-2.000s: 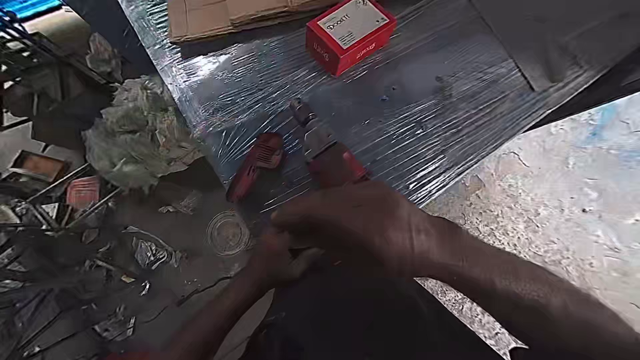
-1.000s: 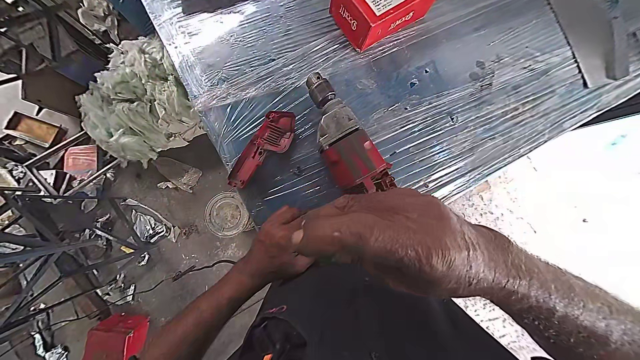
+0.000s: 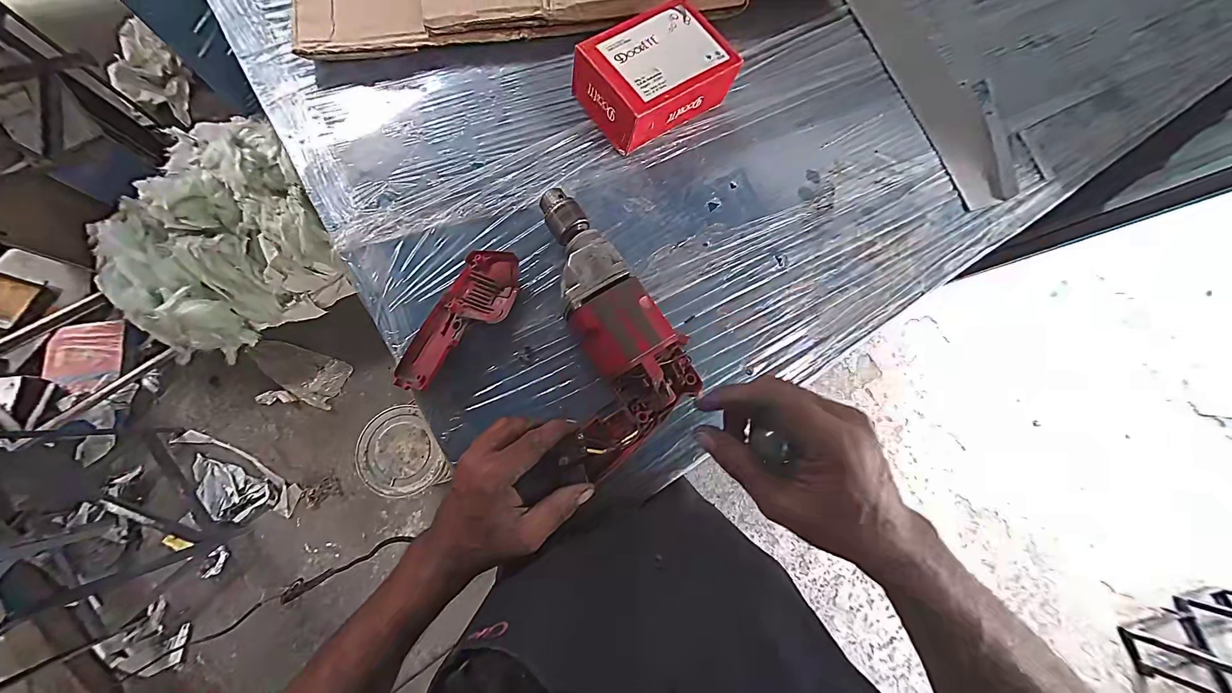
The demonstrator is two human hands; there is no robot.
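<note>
A red and grey electric drill lies on the film-wrapped table, its chuck pointing away from me and its rear and handle uncovered, with wires showing. My left hand grips the black part at the handle's end. Close to the right of the opened rear is my right hand, fingers curled around a small dark, shiny object that I cannot identify. The removed red handle cover, with vent slots, rests left of the drill.
A red box with a white label and flattened cardboard lie farther back on the table. A metal handsaw-like blade is at the right. Crumpled pale plastic film, a round lid and scrap lie at the left.
My hands were together at the drill's handle end; now they are apart, the right one moved to the right. The opened rear and handle of the drill have come into sight.
</note>
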